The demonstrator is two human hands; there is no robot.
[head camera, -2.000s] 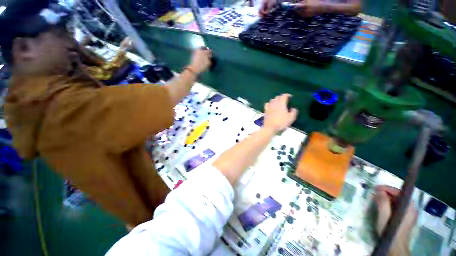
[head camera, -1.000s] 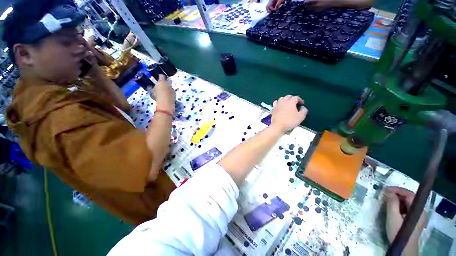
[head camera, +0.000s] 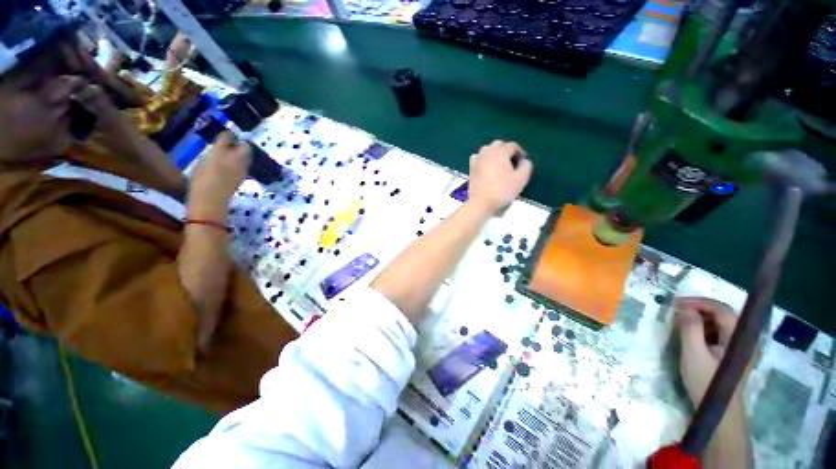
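Observation:
My left hand (head camera: pixel 500 176) is over the far edge of the paper-covered bench, beside the green belt. Its fingers are curled, with a dark spot between them; I cannot tell if it holds something. My right hand (head camera: pixel 708 341) rests loosely curled on the paper, right of the orange pad (head camera: pixel 587 270) and partly behind the press lever (head camera: pixel 747 321). The lever's red knob (head camera: pixel 674 457) is at the bottom edge, not in my hand. The press ram tip (head camera: pixel 612 229) is low at the pad's far part. No cylinder shows on the pad.
A black cylinder (head camera: pixel 408 92) stands on the green belt (head camera: pixel 321 69). A blue-glinting unit (head camera: pixel 720 194) is behind the green press (head camera: pixel 683 156). Small black discs (head camera: pixel 507 256) lie left of the pad. A person in brown (head camera: pixel 119 284) sits close at left. A dark tray (head camera: pixel 536 27) is beyond the belt.
The blue-topped unit has shifted right behind the press. The neighbour's arm has drawn back from the belt, leaving a black cylinder there. The red knob has come into view. My hands stay about where they were.

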